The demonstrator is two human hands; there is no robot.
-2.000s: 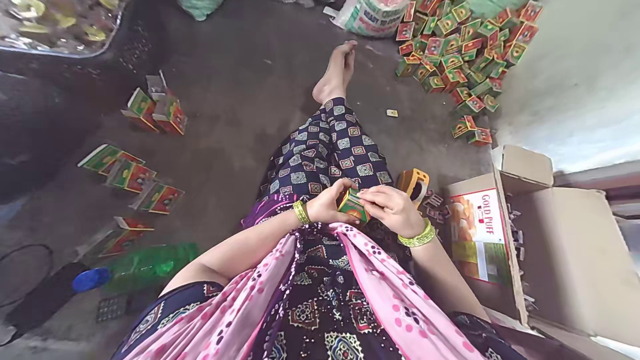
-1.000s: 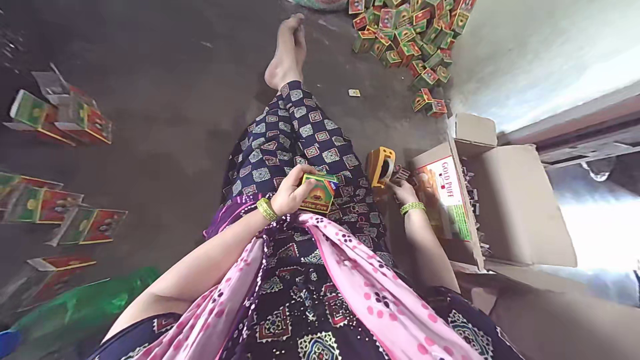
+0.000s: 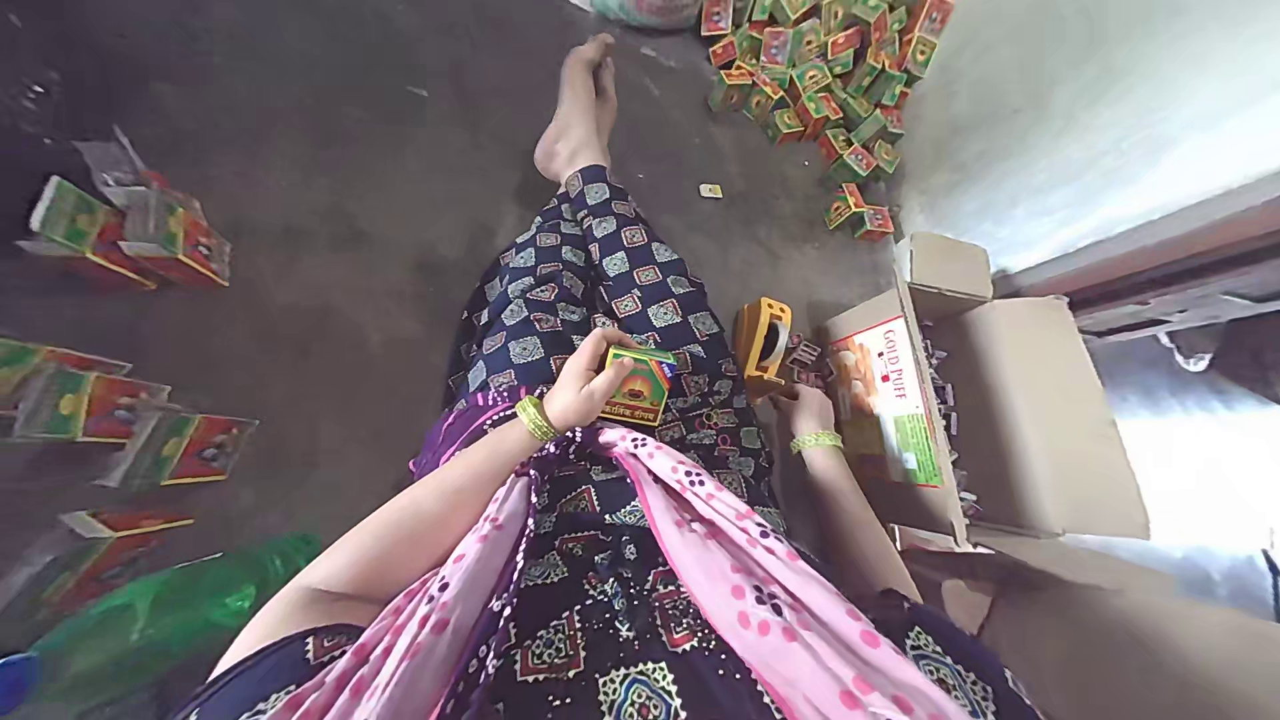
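Note:
My left hand [image 3: 588, 382] grips a small green, red and yellow printed carton [image 3: 638, 388] above my lap, its printed face turned up. My right hand [image 3: 803, 410] is down on the floor to the right of my thigh, at the lower end of a yellow tape dispenser [image 3: 765, 345] with a dark opening. Small dark printed pieces [image 3: 803, 352] lie beside the dispenser, just above the right hand's fingers. The fingertips are partly hidden, so I cannot tell whether they hold anything.
An open cardboard box [image 3: 890, 420] with many small pieces inside stands at the right. A heap of small printed cartons [image 3: 820, 80] lies by the wall. Several unfolded cartons [image 3: 125, 405] and a green plastic bottle [image 3: 170, 610] are at the left. My outstretched legs [image 3: 600, 260] occupy the middle.
Two seconds ago both hands were together at the carton; my right hand has since gone right and down beside the tape dispenser. The carton has stayed in my left hand.

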